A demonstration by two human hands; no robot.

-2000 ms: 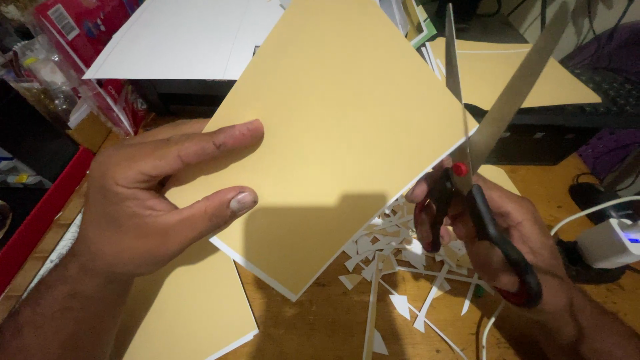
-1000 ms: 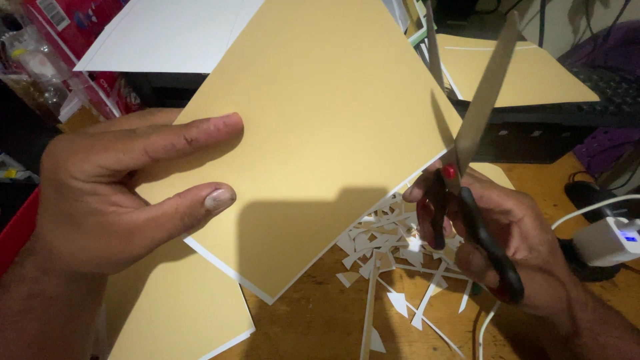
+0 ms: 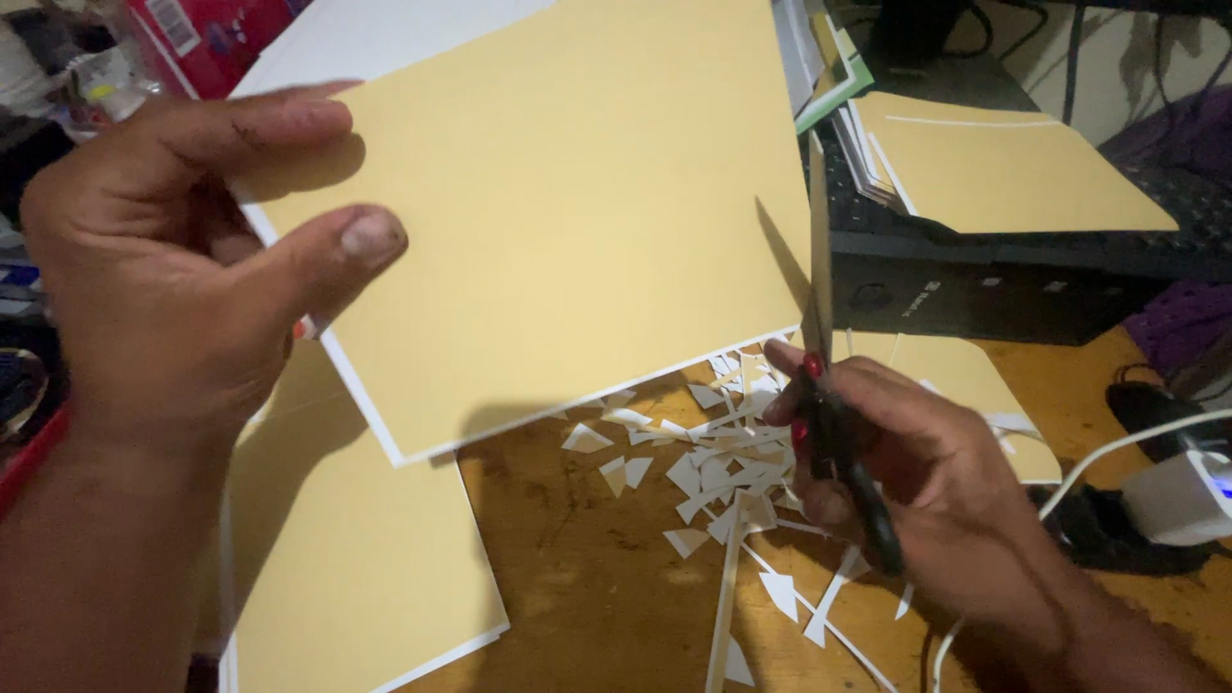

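Observation:
My left hand (image 3: pixel 192 250) grips the left edge of a yellow sheet of card (image 3: pixel 577 221) with white borders on its left and lower edges, thumb on its face. In my right hand (image 3: pixel 895 462) is a pair of scissors (image 3: pixel 818 356) with dark handles and a red pivot. The blades point up at the sheet's right edge, slightly apart. My right fingertips are close to the sheet's lower right corner. White and yellow paper offcuts (image 3: pixel 712 472) lie on the wooden table below.
Yellow sheets (image 3: pixel 366 549) lie at the lower left. More yellow card (image 3: pixel 1020 173) rests on a black keyboard (image 3: pixel 1193 212) at the back right, with a white plug adapter (image 3: pixel 1179 496) and cable at the right. A red package (image 3: pixel 217 48) stands at the back left.
The held yellow sheet has turned, so its lower edge slopes less steeply. The scissor blades are closer together than before. My left hand remains on the sheet's left side.

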